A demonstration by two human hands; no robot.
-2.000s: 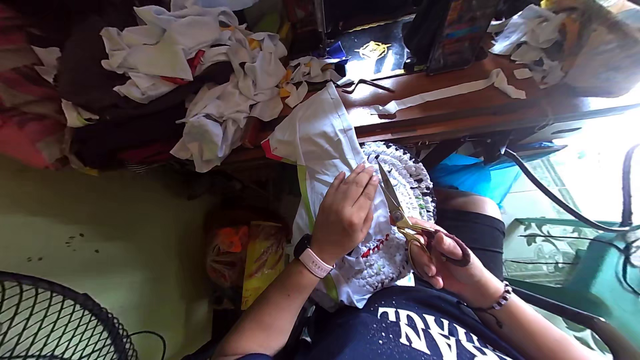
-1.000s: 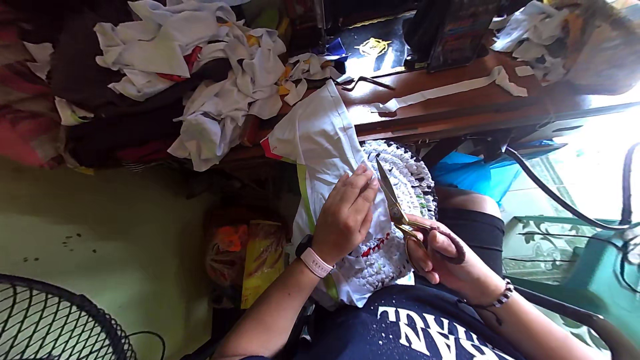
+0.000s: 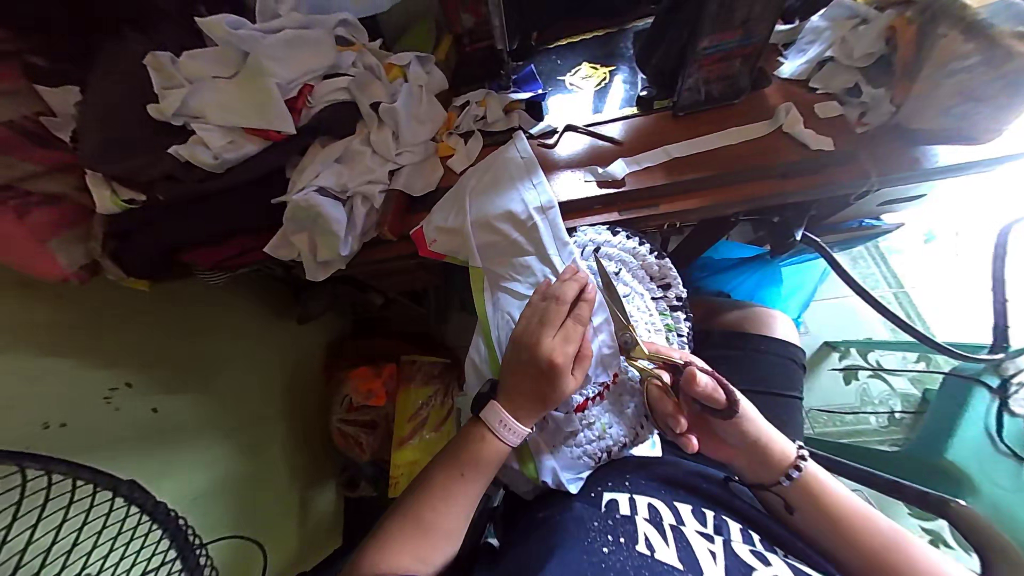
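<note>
My left hand [image 3: 552,348] lies flat, fingers together, on a white cloth [image 3: 512,208] with lime green edging and a red corner. The cloth is spread over a round crocheted rag mat [image 3: 640,280] on my lap. In my right hand [image 3: 704,404] are gold-coloured scissors [image 3: 628,336], my fingers through the handles. Their blades point up and away beside my left fingertips, along the cloth's right edge, and look closed or nearly so. Whether the left fingers pinch any cloth cannot be seen.
White fabric scraps [image 3: 360,152] are heaped at the table's left. A fabric strip [image 3: 696,148] and a bent dark metal tool [image 3: 580,134] lie on the wooden table [image 3: 736,172]. A fan [image 3: 88,512] stands lower left, a green plastic chair [image 3: 920,448] at right.
Between the earlier frames and now, the scissors' blades have shifted slightly beside the cloth's edge. My left hand stays on the cloth in about the same place.
</note>
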